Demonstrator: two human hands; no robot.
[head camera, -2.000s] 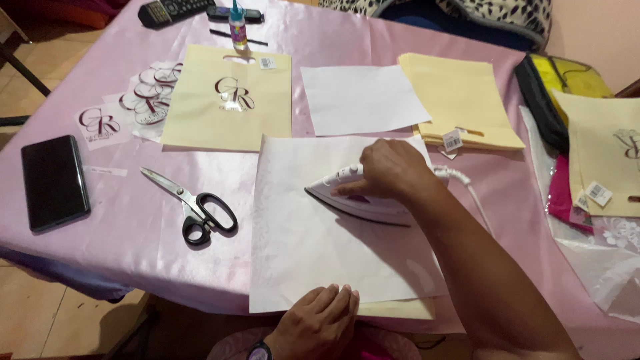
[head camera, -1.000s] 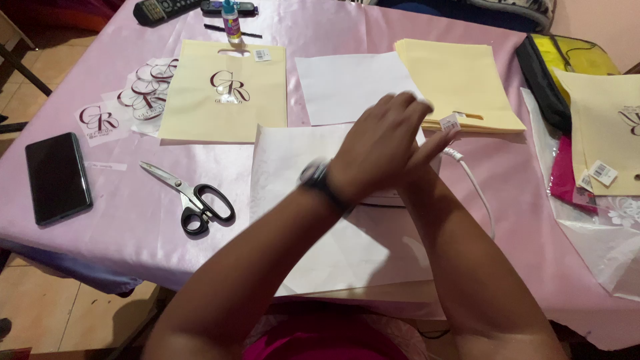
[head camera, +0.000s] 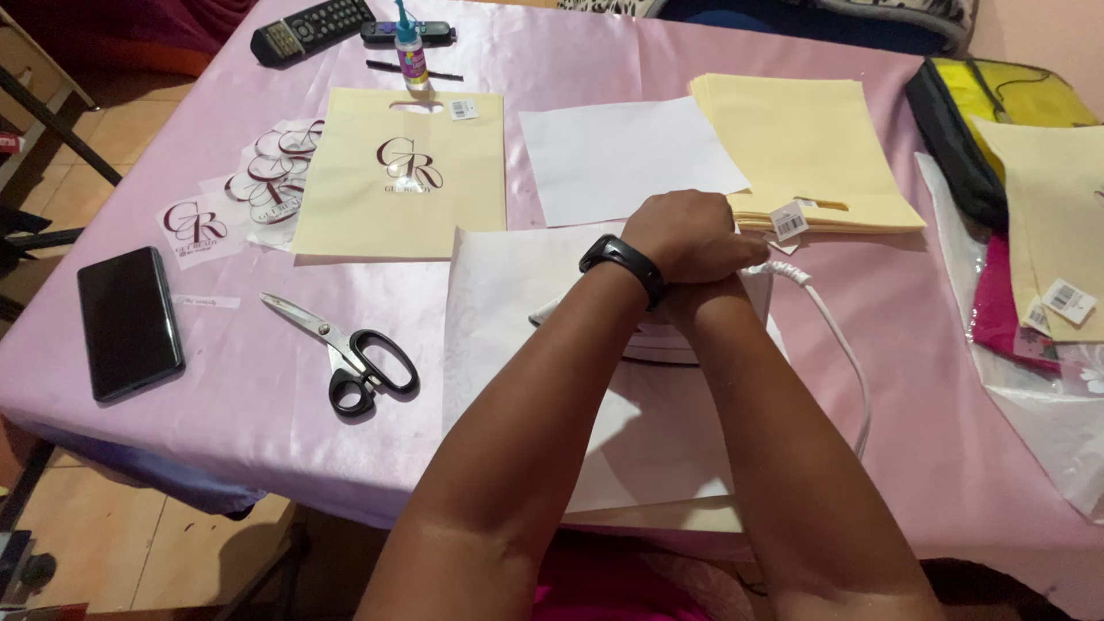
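A white clothes iron (head camera: 660, 347) rests on a large white sheet of paper (head camera: 517, 345), which covers most of a cream bag whose edge shows below it. My left hand (head camera: 686, 235), with a black wristband, lies across the top of my right hand over the iron, its fingers bent. My right hand (head camera: 703, 293) is mostly hidden under the left, at the iron's handle. Up and to the left lies a cream bag (head camera: 345, 207) with a dark red monogram. Transfer film pieces (head camera: 194, 228) with the same monogram overlap beside it. Black-handled scissors (head camera: 354, 362) lie left of the paper.
A phone (head camera: 131, 323) lies at the left. Behind are a remote control (head camera: 310, 30) and a small dropper bottle (head camera: 414, 59). A white sheet (head camera: 621, 155) touches a stack of cream bags (head camera: 802, 147). The iron's cord (head camera: 841, 336) curves down on the right, near plastic packaging (head camera: 1026, 414).
Two seconds ago my left hand lay at the paper's lower edge and my right hand gripped the iron. My left hand has since moved up onto my right hand.
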